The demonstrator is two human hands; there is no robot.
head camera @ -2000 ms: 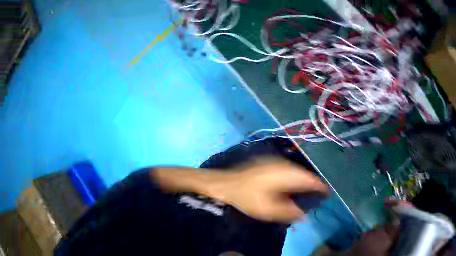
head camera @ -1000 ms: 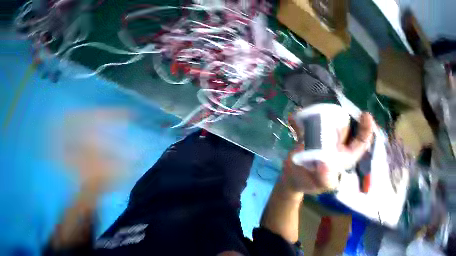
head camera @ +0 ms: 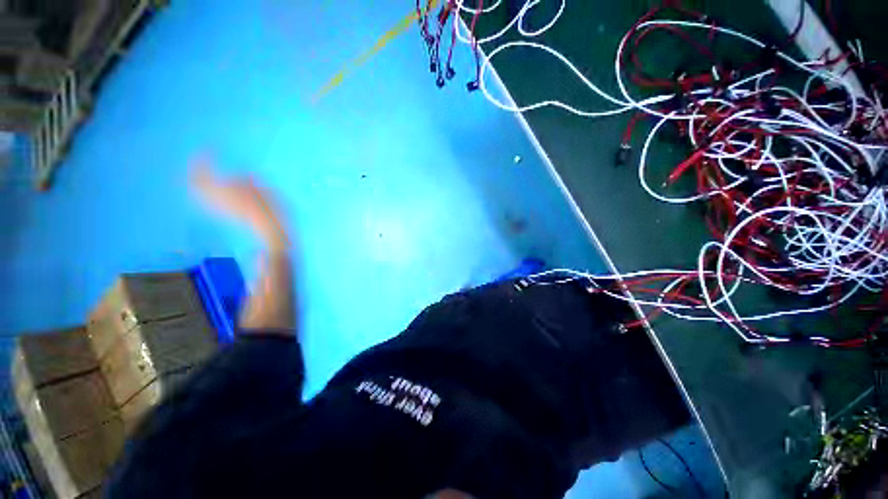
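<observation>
A tangled heap of red and white wire leads (head camera: 779, 185) lies on the green-matted bench (head camera: 574, 146). Several lead ends with small black connectors (head camera: 441, 78) hang over the bench edge at the top. Other leads cross the edge onto my dark clothing. A loose pile of silvery and yellowish barrel connectors (head camera: 845, 450) lies at the lower right. My left hand (head camera: 234, 195) is blurred, raised over the blue floor, away from the bench. No object shows in it, but its fingers are unclear. My right hand is out of the picture.
Stacked brown cardboard boxes (head camera: 146, 336) stand at the lower left beside a blue bin (head camera: 223, 292). A rack (head camera: 60, 122) is at the upper left. A yellow line (head camera: 365, 60) crosses the floor. A thin black cord (head camera: 672, 463) hangs by the bench edge.
The view has swung left since one second ago. My right hand and the white solder spool it held have left the picture. My left hand is still over the floor, blurred.
</observation>
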